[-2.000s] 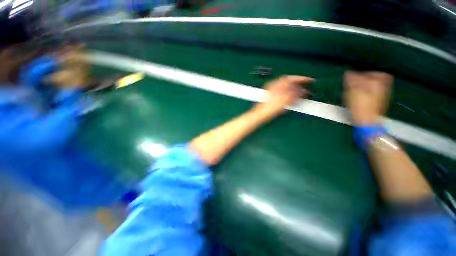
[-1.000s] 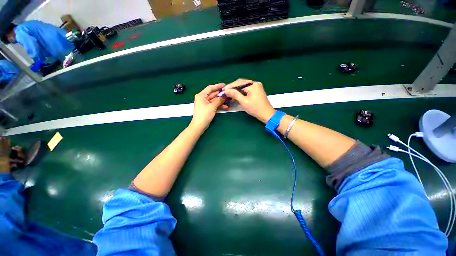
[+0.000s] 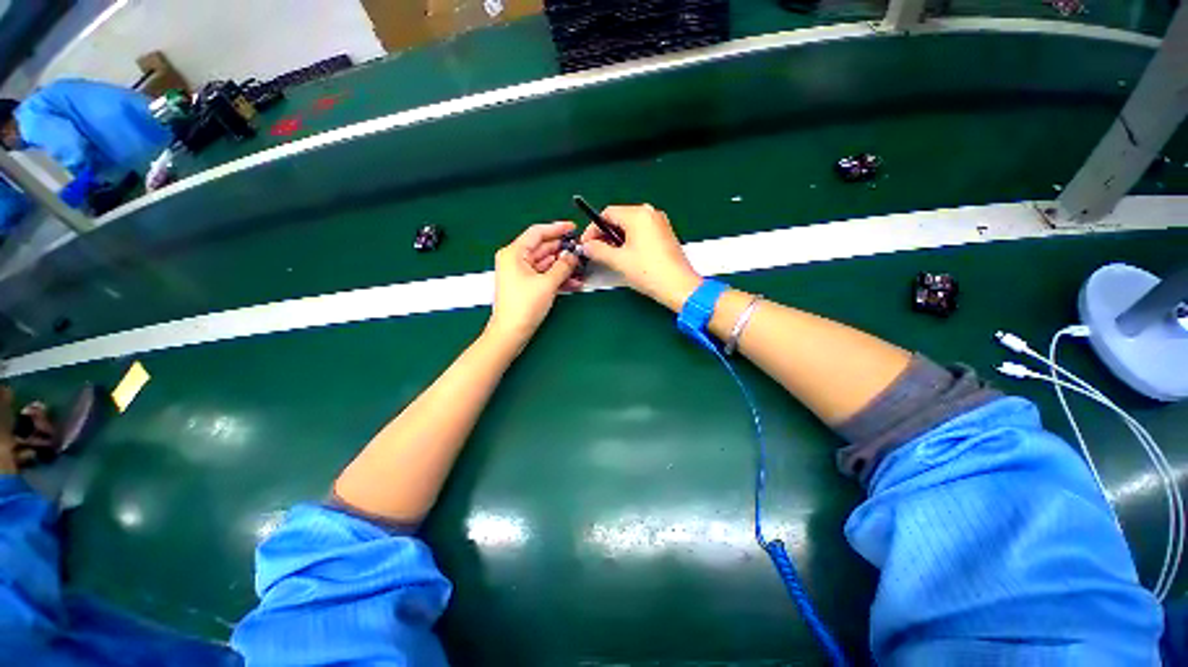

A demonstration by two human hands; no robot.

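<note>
My left hand (image 3: pixel 529 276) holds a small black module (image 3: pixel 571 248) between its fingertips, just above the white rail (image 3: pixel 769 252). My right hand (image 3: pixel 641 250) grips a slim dark pen-like tool (image 3: pixel 598 220), with one end pointing up and away to the left. The right fingertips are at the module and partly cover it. The tool's lower end is hidden in my fingers. A blue wrist strap (image 3: pixel 702 305) with a coiled blue cord (image 3: pixel 787 573) is on my right wrist.
Black modules lie on the belt at left (image 3: pixel 427 237) and right (image 3: pixel 857 167); another (image 3: pixel 935 293) lies this side of the rail. White cables (image 3: pixel 1058 378) and a round white base (image 3: pixel 1131 326) are at right. A yellow tag (image 3: pixel 130 386) lies left, beside another person's hand.
Both hands, blurred and apart at first, are together at the module. Since one second ago, the tool has tilted to point up-left, and the belt modules sit further left in view.
</note>
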